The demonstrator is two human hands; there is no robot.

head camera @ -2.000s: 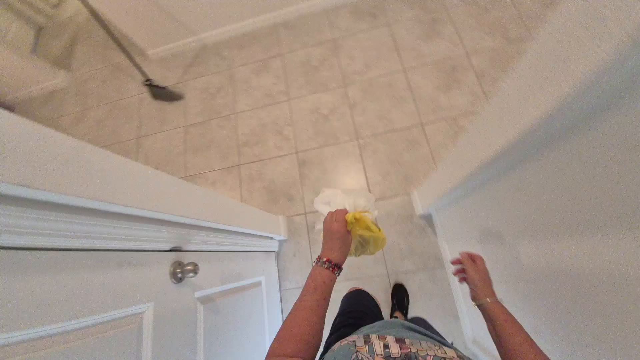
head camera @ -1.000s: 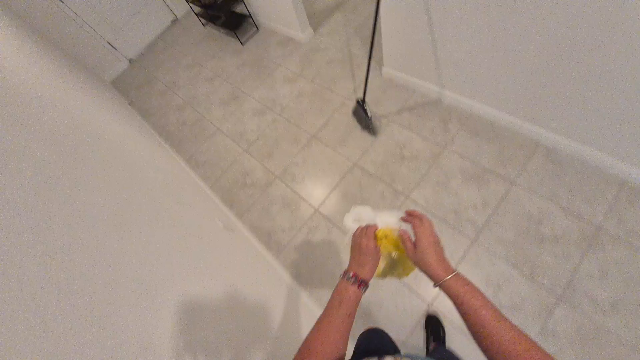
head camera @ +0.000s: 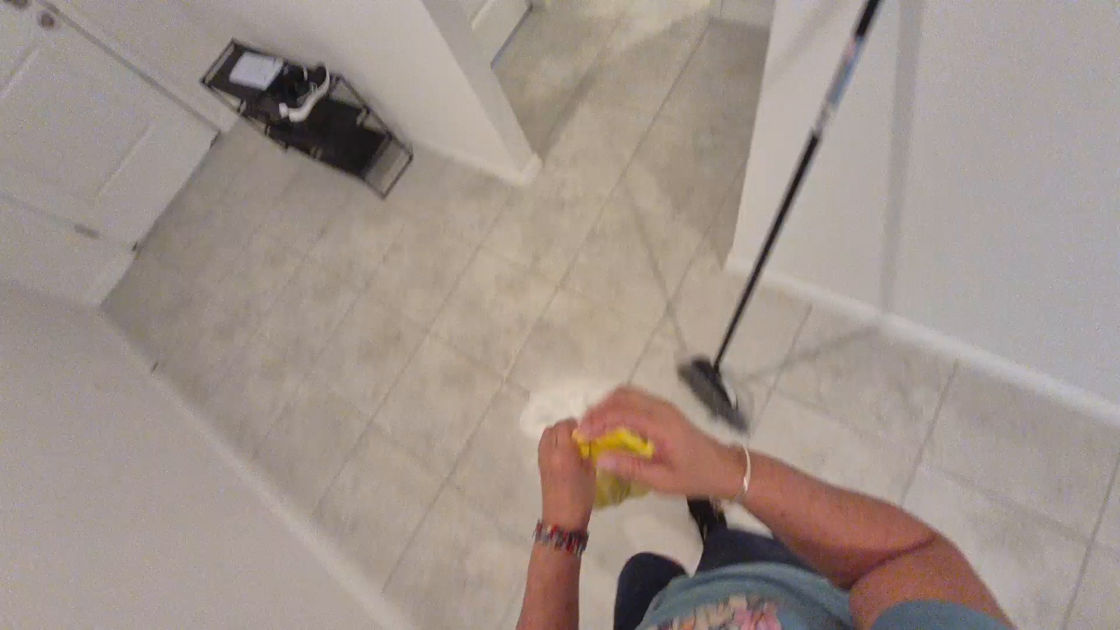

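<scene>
A yellow plastic bag hangs between my hands, in front of my body. My left hand, with a beaded bracelet at the wrist, is closed around the bag's gathered part. My right hand, with a thin pale bracelet, pinches the yellow plastic just above and beside the left. Beyond my left hand a thin white thing, perhaps a plastic bag, shows blurred against the floor; my hands hide part of it.
A push broom with a black handle leans by the white wall at the right. A black metal rack holding a few items stands by the far wall, near a white door. Another wall runs along the left over the tiled floor.
The right hand was away from the bag two seconds ago and now grips its yellow plastic. The view has moved along and turned, away from a door with a knob, showing the rack and broom more fully.
</scene>
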